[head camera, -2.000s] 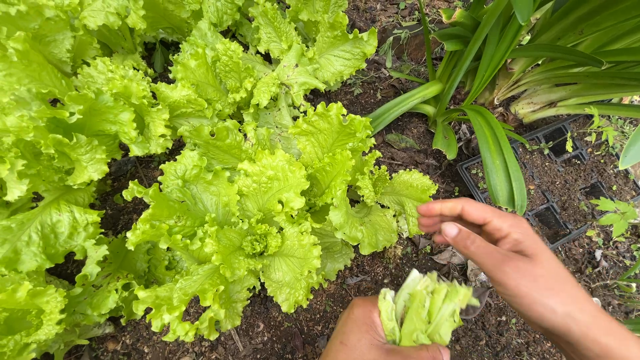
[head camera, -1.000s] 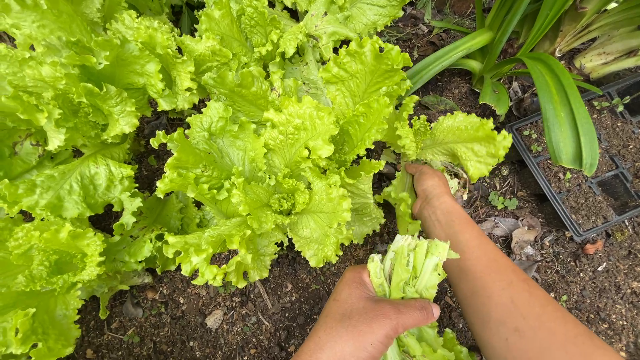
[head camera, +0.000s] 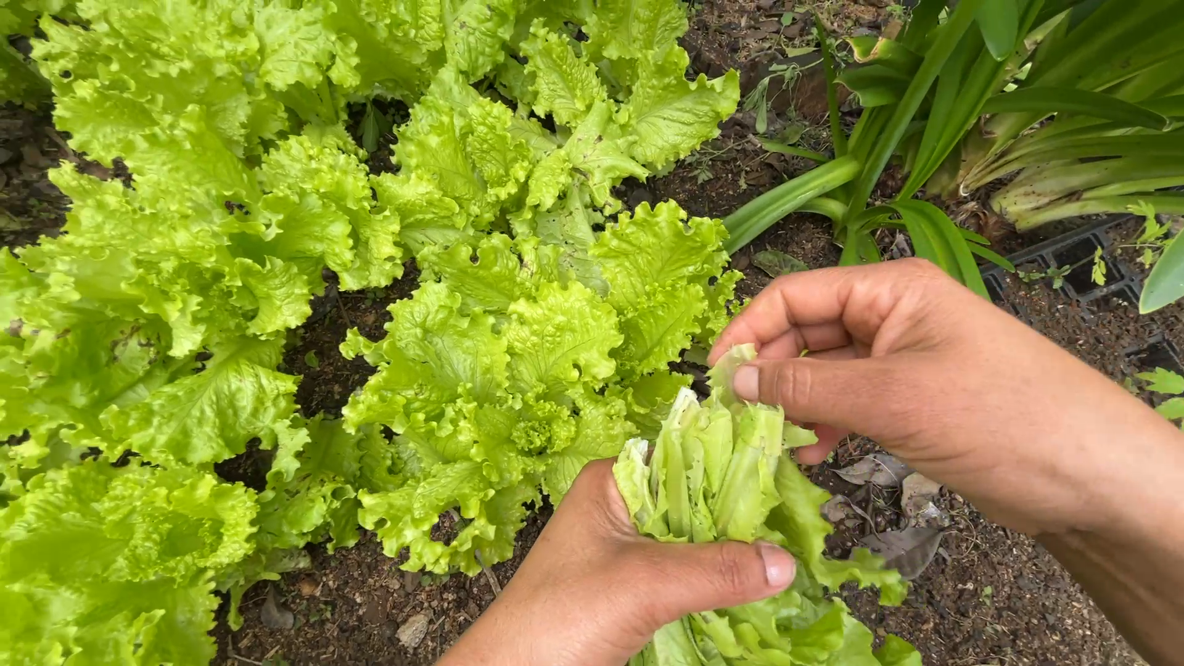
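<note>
At the bottom centre, my left hand (head camera: 638, 564) is closed around a bunch of picked lettuce leaves (head camera: 717, 472), its thumb across the pale stem ends that point up. Just above, my right hand (head camera: 860, 361) pinches the pale base of a leaf between thumb and fingers, at the top right of the bunch. The frilly green blades hang down below both hands. A growing lettuce plant (head camera: 527, 435) stands in the soil directly left of my hands, its small tight centre showing.
More curly lettuce plants (head camera: 185, 370) fill the left side. Strappy-leaved plants (head camera: 888, 157) grow at the upper right, beside a black plastic seedling tray (head camera: 1082, 264) partly hidden by leaves. Dry leaves (head camera: 902, 546) lie on the dark soil (head camera: 999, 601) at right.
One second ago my right hand was down at a leaf beside the lettuce plant; now it is at the top of the bunch with a leaf. My left hand has kept hold of the bunch.
</note>
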